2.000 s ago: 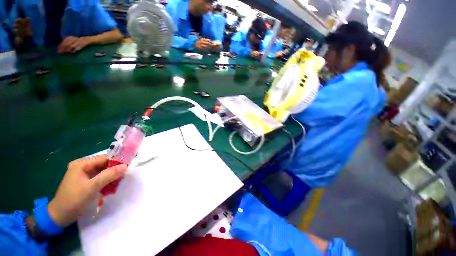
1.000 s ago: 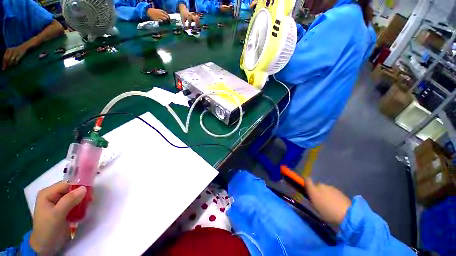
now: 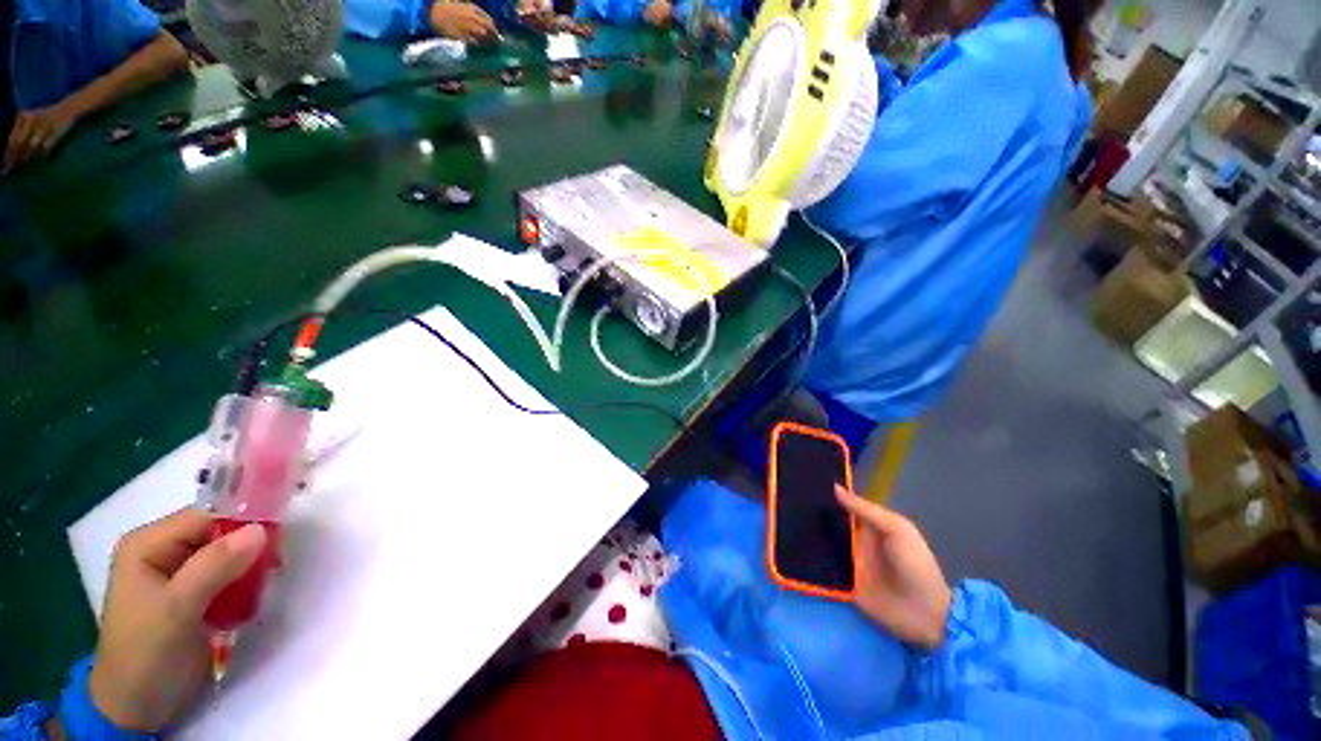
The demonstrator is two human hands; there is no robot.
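Note:
My left hand [image 3: 162, 615] grips the red lower part of the glue syringe [image 3: 268, 456] at the lower left. The syringe is upright with its needle tip [image 3: 219, 659] down, over the left part of the white work pad [image 3: 420, 565]. A green adapter cap [image 3: 297, 387] and the red end of the air hose [image 3: 388, 259] are on top. My right hand [image 3: 901, 576] holds a smartphone [image 3: 813, 510] with a black screen and orange-red case over my lap, right of the bench edge.
The controller box [image 3: 645, 253] stands beyond the pad, with hose loops before it and a yellow fan [image 3: 797, 109] behind. Small black modules [image 3: 438, 194] dot the green bench [image 3: 131, 319]. A person in blue [image 3: 942, 217] is at the right; others are across the bench. Boxes [image 3: 1243, 500] stand far right.
My right hand was out of the picture at first, then showed the phone edge-on; now the phone's screen faces me, further left. My left hand and the syringe have moved left and down.

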